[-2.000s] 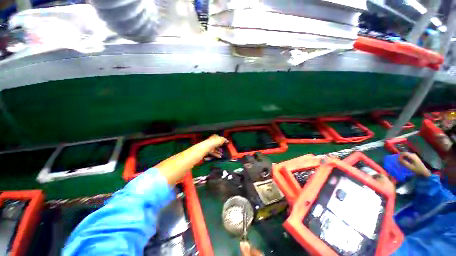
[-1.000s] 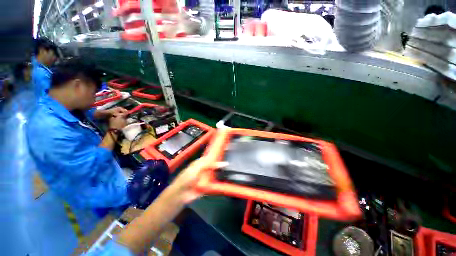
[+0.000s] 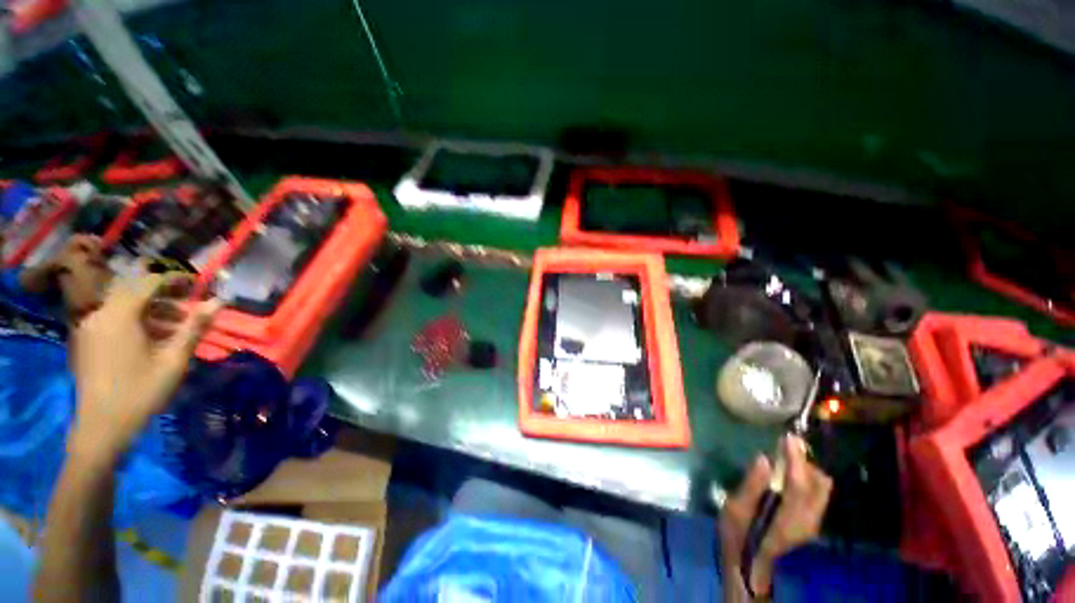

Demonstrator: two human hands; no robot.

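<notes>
A tablet assembly (image 3: 595, 324) with a silver battery lies in an orange-red foam tray (image 3: 674, 371) in front of me. My right hand (image 3: 778, 507), at the lower right, holds the soldering iron (image 3: 764, 518). Its tip end is by the round tip-cleaning cup (image 3: 764, 383). My left hand (image 3: 127, 348) is raised at the left, fingers apart, beside the edge of stacked orange trays (image 3: 336, 253) bearing another open tablet (image 3: 277, 259). Whether the fingertips touch the tray is unclear.
Red bits (image 3: 440, 345) and small black parts (image 3: 481, 353) lie left of the work. A dark blue fan (image 3: 242, 418) stands at the bench's left edge. More trays (image 3: 1002, 454) are stacked right. Trays line the back. A coworker's blue sleeve shows far left.
The view has swung down and right. The orange tray that my left hand held up is no longer in its grip; a tray now rests on the left stack. My right hand with the iron is now visible.
</notes>
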